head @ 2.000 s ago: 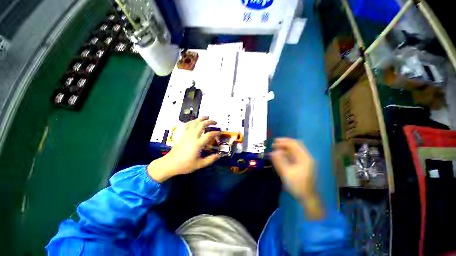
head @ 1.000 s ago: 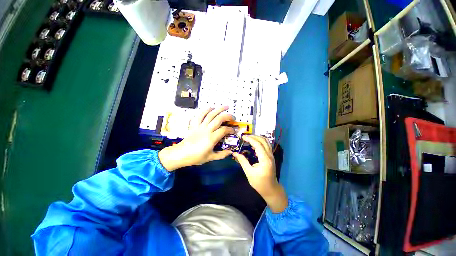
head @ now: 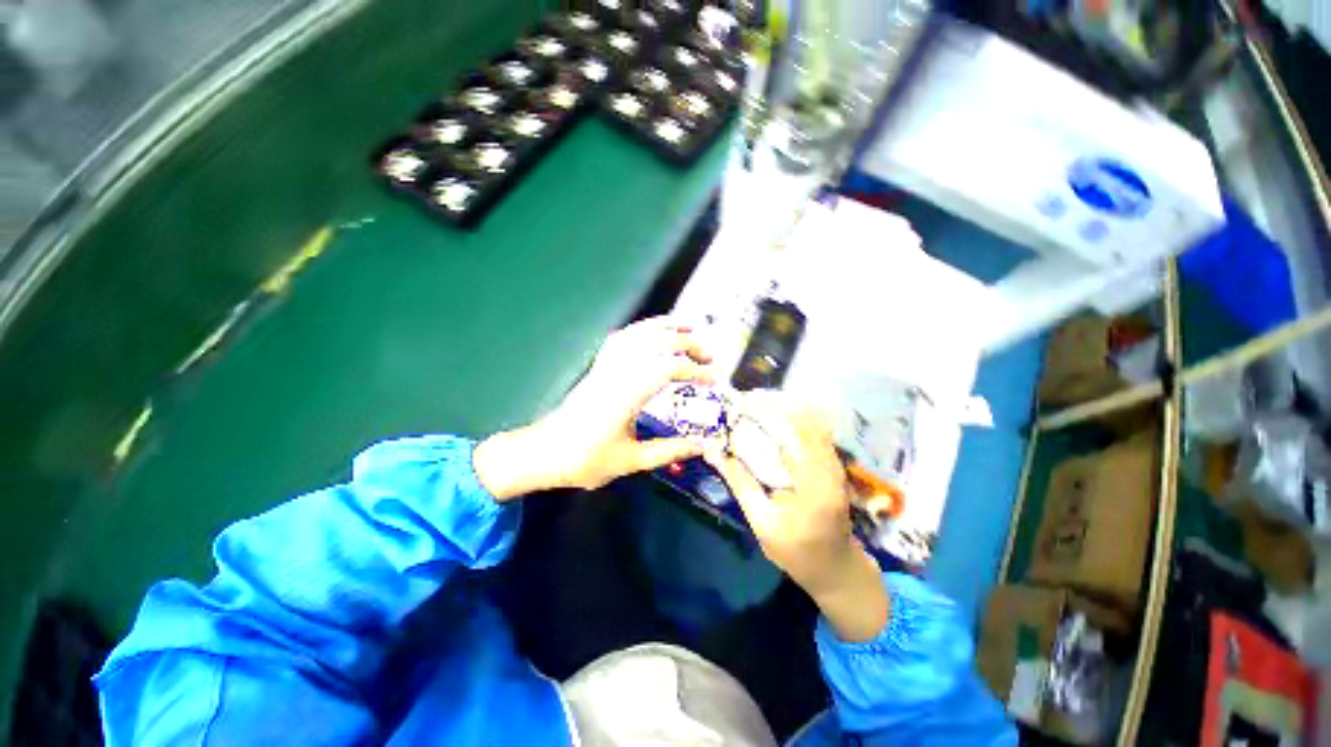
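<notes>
A small round device assembly (head: 686, 412) with a silvery face and dark rim is between my two hands, in front of the machine's near edge. My left hand (head: 620, 409) is closed around its left side. My right hand (head: 788, 474) touches its right side with thumb and fingers; the image is blurred there. The orange fixture (head: 876, 493) shows to the right of my right hand on the white work plate (head: 934, 343), partly hidden.
A black fixture block (head: 771, 345) lies on the plate beyond my hands. Black trays (head: 504, 120) of silver-faced assemblies stand on the green bench (head: 365, 314) at left. The machine frame (head: 1022, 146) is behind; shelves with boxes (head: 1095, 511) are at right.
The view has swung left. My hands have lifted away from the orange fixture, and the round assembly now shows between them, left of the fixture.
</notes>
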